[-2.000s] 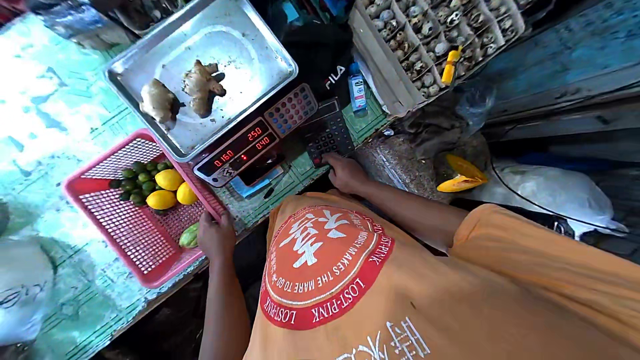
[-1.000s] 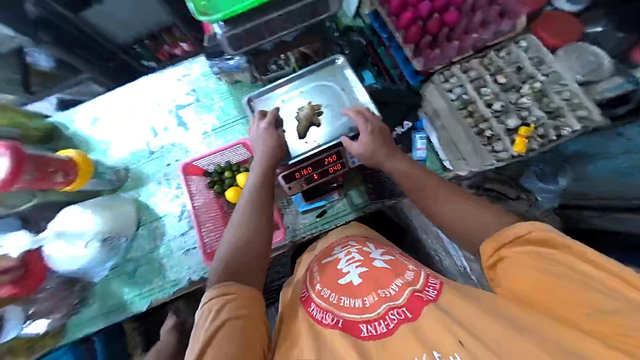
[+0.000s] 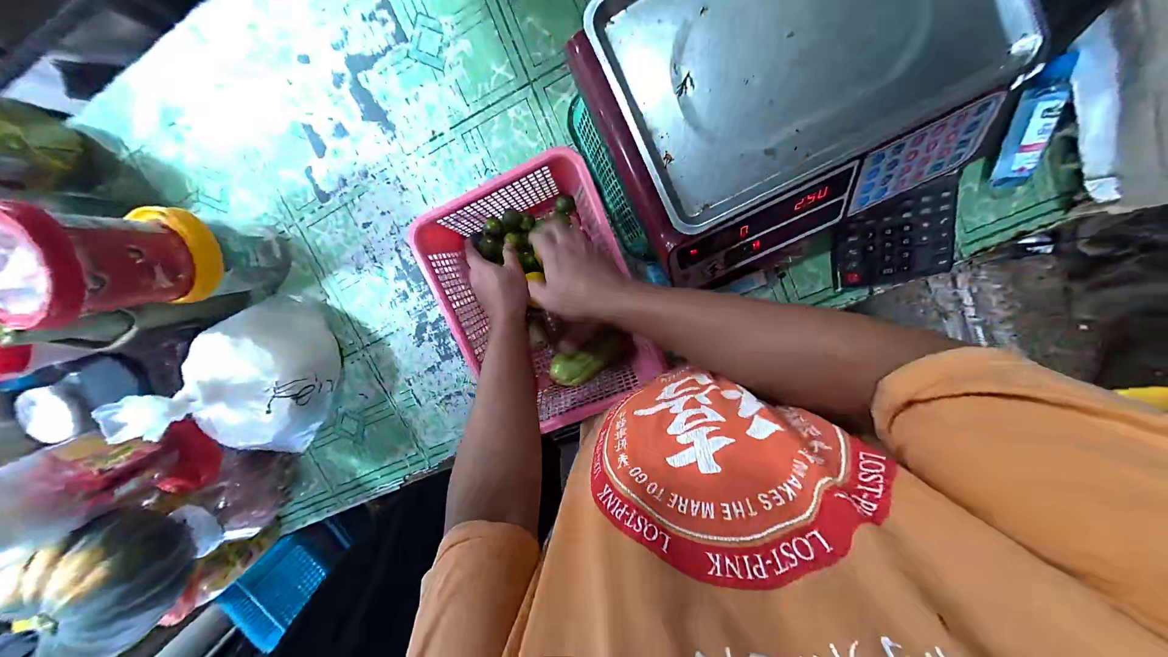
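Both hands are inside a pink plastic basket [image 3: 442, 274] on the counter. My left hand [image 3: 500, 281] has its fingers around small green citrus fruits [image 3: 513, 222] at the basket's upper end. Beside it, my right hand [image 3: 570, 266] reaches over the same fruits, with a bit of a yellow fruit [image 3: 536, 276] showing between the hands. A pale green vegetable [image 3: 584, 360] lies in the lower part, near some blurred brownish pieces, probably ginger. What exactly each hand grips is hidden. The metal pan [image 3: 785, 100] of a digital scale stands right of the basket, holding only small dark bits.
A green basket [image 3: 604, 173] stands between the pink one and the scale. A calculator [image 3: 896, 233] and a blue-capped bottle [image 3: 1031, 128] are at the right. On the left are a knotted white plastic bag [image 3: 265, 374], a red-lidded jar [image 3: 100, 265], a squash [image 3: 100, 579] and a blue crate [image 3: 278, 584].
Both hands have moved from the scale pan into the pink basket. The ginger seen in the pan earlier is out of it. The view has shifted closer to the basket.
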